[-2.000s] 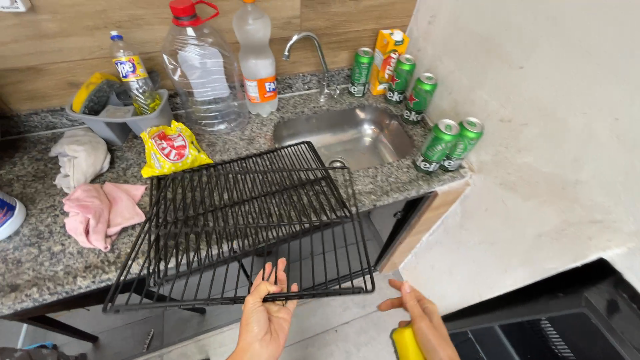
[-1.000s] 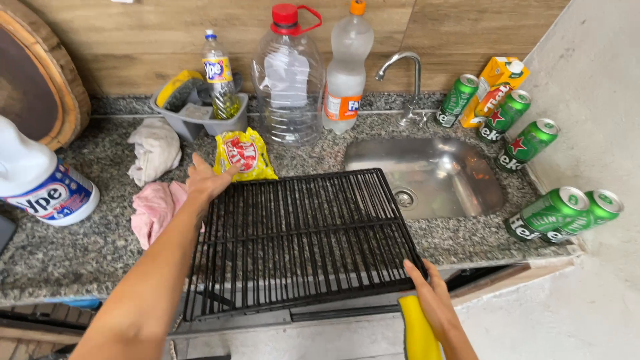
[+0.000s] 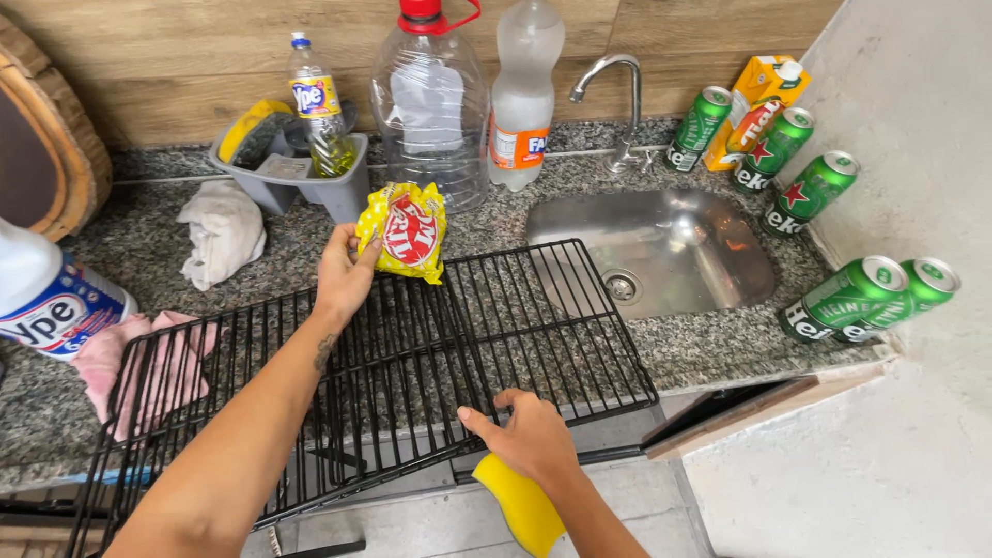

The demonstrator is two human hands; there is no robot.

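Observation:
Two black wire racks (image 3: 542,333) overlap on the granite counter, their front edges jutting past it. My left hand (image 3: 349,271) grips a yellow plastic packet (image 3: 403,232) with a red label, just above the racks' back edge. Low in the view, my right hand (image 3: 527,434) holds a yellow sponge (image 3: 521,504) under its palm, with its thumb and fingers by the racks' front edge. A pink cloth (image 3: 155,356) lies partly under the left rack. To the right is a steel sink (image 3: 697,256) with a chrome faucet (image 3: 635,101).
Along the back stand a grey caddy (image 3: 287,170) with a dish soap bottle (image 3: 318,108), a large clear jug (image 3: 430,101) and a soda bottle (image 3: 523,101). Several green cans (image 3: 814,194) and a juice carton (image 3: 756,108) flank the sink. A white cloth (image 3: 221,232) and bleach bottle (image 3: 54,294) are left.
My left hand has taken hold of the yellow packet, which lay on the counter by the racks. The racks have spread apart sideways, one reaching farther left over the pink cloth.

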